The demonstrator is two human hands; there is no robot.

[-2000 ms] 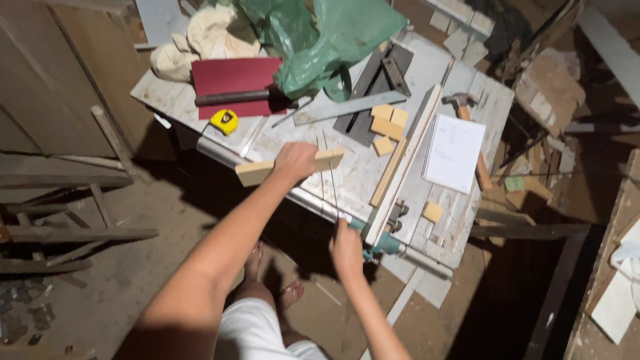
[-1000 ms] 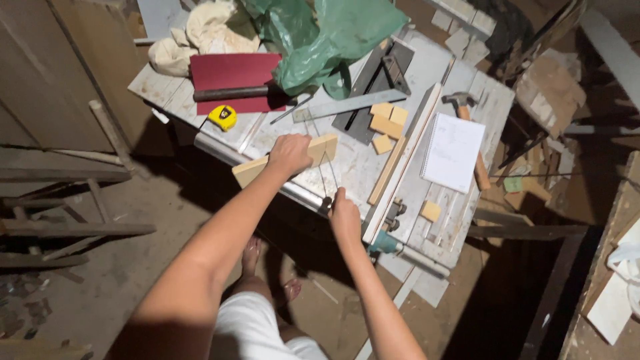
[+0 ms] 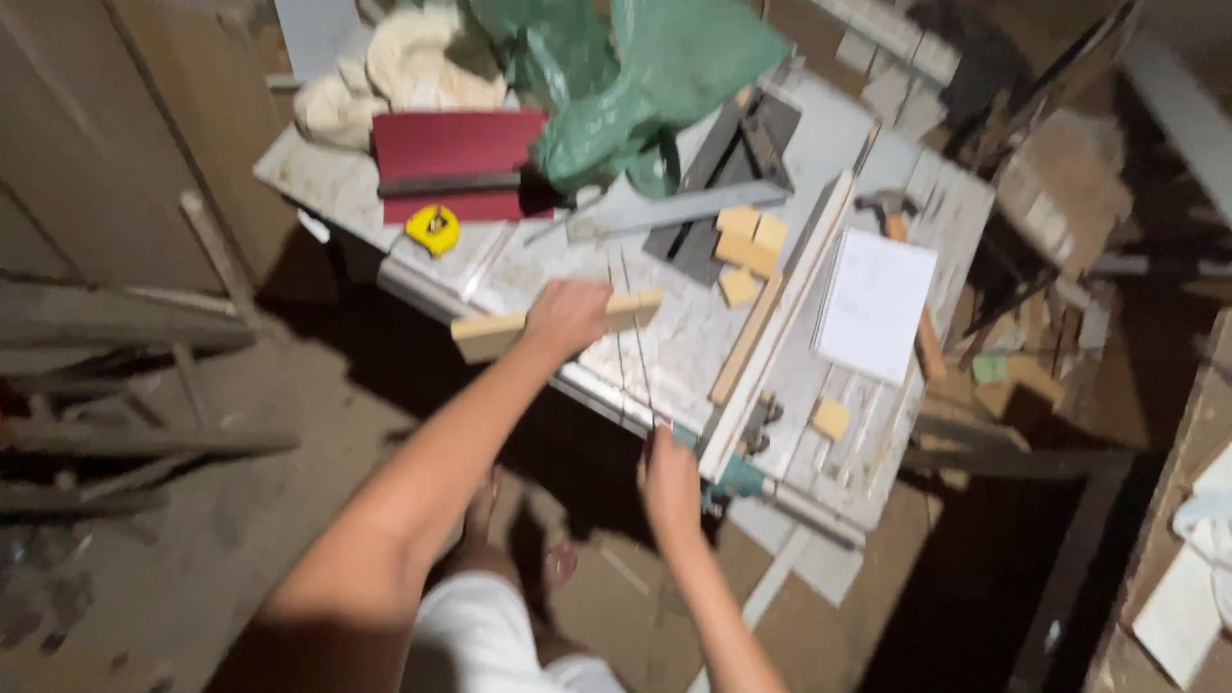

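Observation:
My left hand (image 3: 570, 313) grips a narrow wooden board (image 3: 486, 333) from above, near the front edge of the worktable. Just right of that hand, a thin dark saw blade (image 3: 643, 361) crosses the board, with a parallel dark line beside it that may be its shadow or frame. My right hand (image 3: 671, 472) is closed round the handle at the near end, beyond the table's front edge; the fingers hide most of the handle. Small wood blocks (image 3: 749, 252) lie behind and to the right of the board.
On the worktable (image 3: 520, 265) are a yellow tape measure (image 3: 433, 229), red sheet (image 3: 462, 144), green plastic bag (image 3: 626, 106), metal handsaw blade (image 3: 674, 210), long white-edged strip (image 3: 780, 322), spiral notebook (image 3: 876, 303) and claw hammer (image 3: 893, 214). A teal clamp (image 3: 736, 478) sits at the front edge.
My right hand has moved back and forth with the saw: toward the table by one second ago, then back toward my body. My left hand has stayed on the board.

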